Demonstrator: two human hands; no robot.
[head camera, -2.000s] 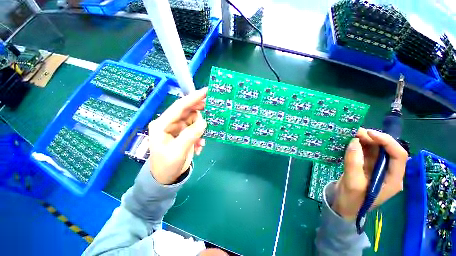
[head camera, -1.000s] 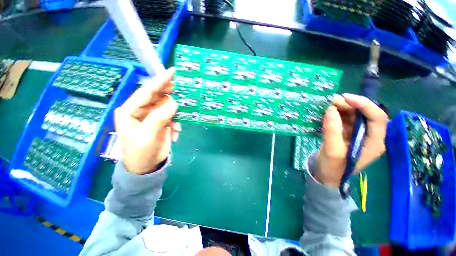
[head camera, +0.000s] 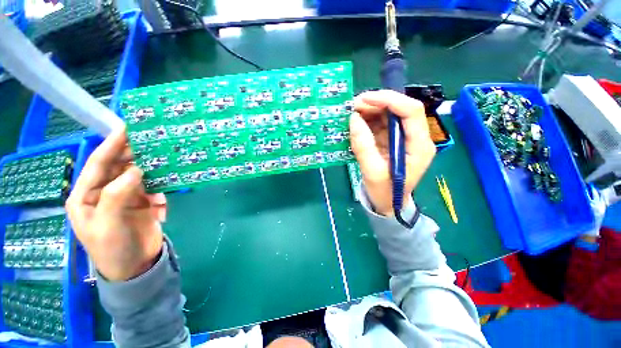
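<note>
A green PCB panel (head camera: 238, 129) with rows of repeated small circuits is held up above the green mat, tilted a little. My left hand (head camera: 116, 204) grips its left end between thumb and fingers. A white strip or tube rises from behind that hand toward the upper left. My right hand (head camera: 391, 146) holds the panel's right end with thumb and fingertips and also holds the dark blue soldering iron (head camera: 393, 78), tip pointing up and away. The cord end hangs below that hand. A second panel (head camera: 354, 178) lies mostly hidden behind the right hand.
A blue tray of panels (head camera: 80, 272) stands left, with another behind it. A blue parts bin (head camera: 538, 221) of small boards stands right. Yellow tweezers (head camera: 447, 199) lie on the mat. A dark stand with a brown pad (head camera: 437, 128) is beside my right hand. A person's red sleeve shows far right.
The view has swung to the right. The panel and my hands now sit further left, the panel's right end is tilted up, and the parts bin and red sleeve show fully. Both hands keep their hold.
</note>
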